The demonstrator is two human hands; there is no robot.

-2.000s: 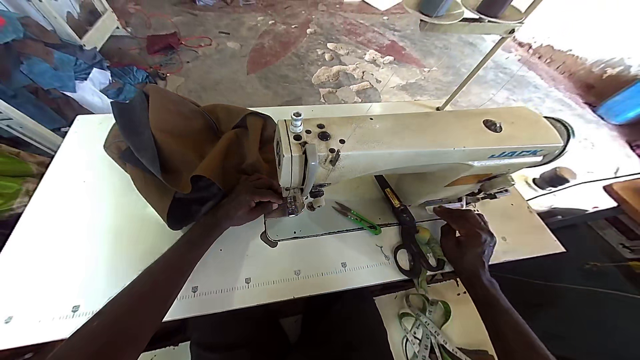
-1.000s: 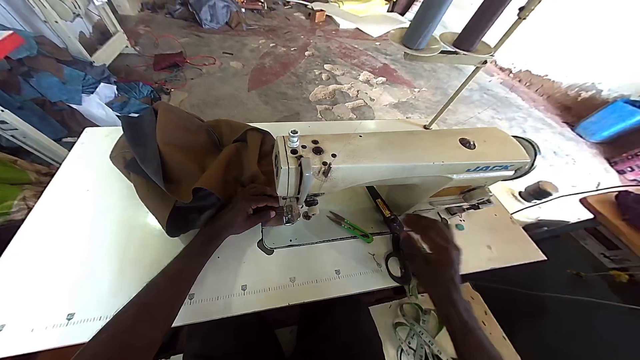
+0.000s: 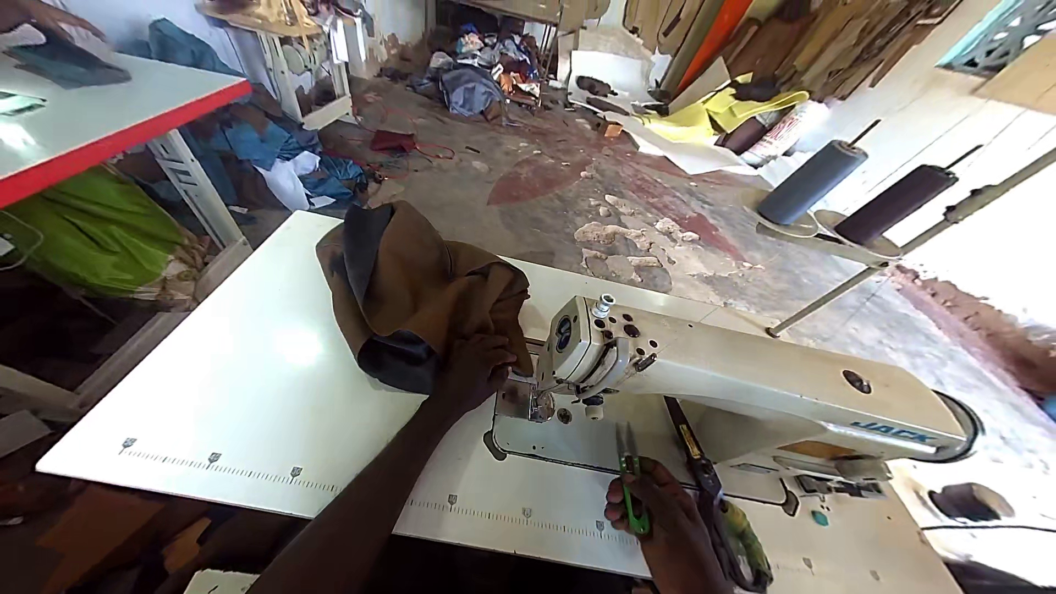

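Observation:
My left hand (image 3: pixel 472 373) is closed on the edge of a brown and black piece of leather or fabric (image 3: pixel 421 289), bunched up left of the needle area of a white Jack sewing machine (image 3: pixel 742 363). Green-handled thread snips (image 3: pixel 630 483) are in my right hand (image 3: pixel 660 503), blades pointing away from me, just in front of the machine bed. Black-handled scissors (image 3: pixel 703 478) lie under the machine's arm, partly hidden by my right hand. The needle and presser foot are too small to make out clearly.
Two thread cones (image 3: pixel 813 183) stand on a stand behind the machine at right. A red-edged table (image 3: pixel 157 103) is at the upper left, with another person's hands at the frame's edge. Cloth scraps (image 3: pixel 280 165) lie on the floor beyond.
My right hand has come from the machine's right side to the front and picked up the green snips from the bed. My left hand has stayed on the brown piece. The view has swung left.

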